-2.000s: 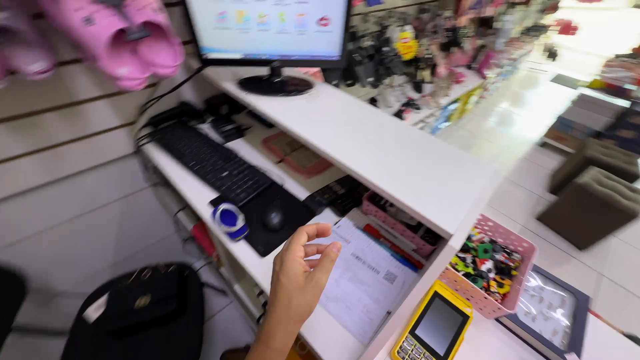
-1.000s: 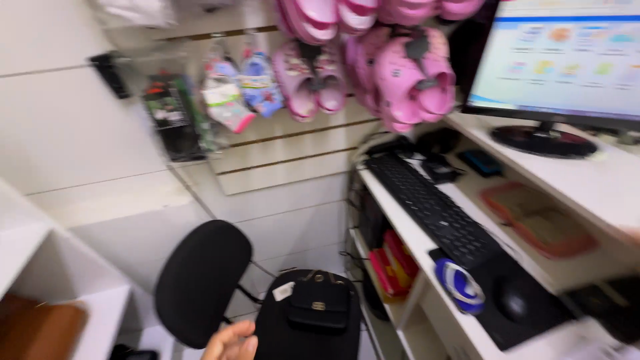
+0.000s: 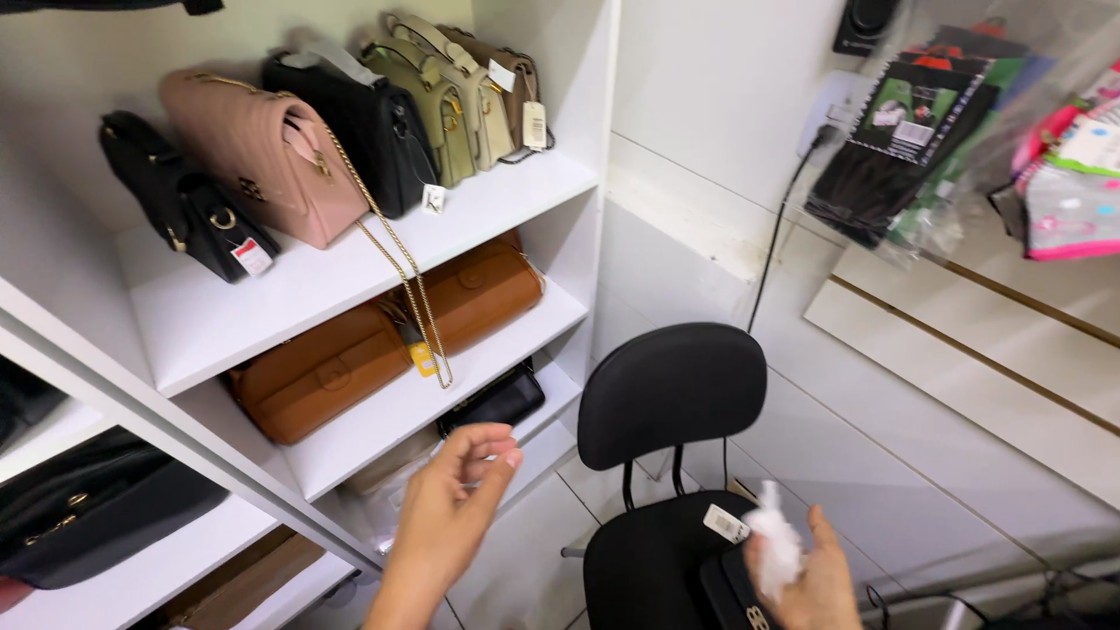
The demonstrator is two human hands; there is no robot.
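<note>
My left hand point(image 3: 459, 499) is raised in front of the lower shelves, fingers curled and apart, with nothing in it. At the lower right, my right hand point(image 3: 801, 569) holds a crumpled white tissue or thin wrap point(image 3: 774, 542) over the chair seat. Beside that hand, a black handbag point(image 3: 722, 586) with a metal clasp and a white tag point(image 3: 725, 522) lies on the black chair point(image 3: 672, 394), partly hidden by the hand. On the upper shelf stand a pink handbag point(image 3: 262, 157) with a gold chain hanging down, black handbags and green ones.
White shelving point(image 3: 367, 289) fills the left side, with brown handbags point(image 3: 332, 367) on its middle shelf and a black purse point(image 3: 494, 398) below. Packaged goods point(image 3: 919, 131) hang at the upper right above a slatted wall panel point(image 3: 980, 324). A black cable runs down the wall.
The view has swung left from the counter and monitor to the handbag shelves. My right hand, holding white material, now shows over the chair.
</note>
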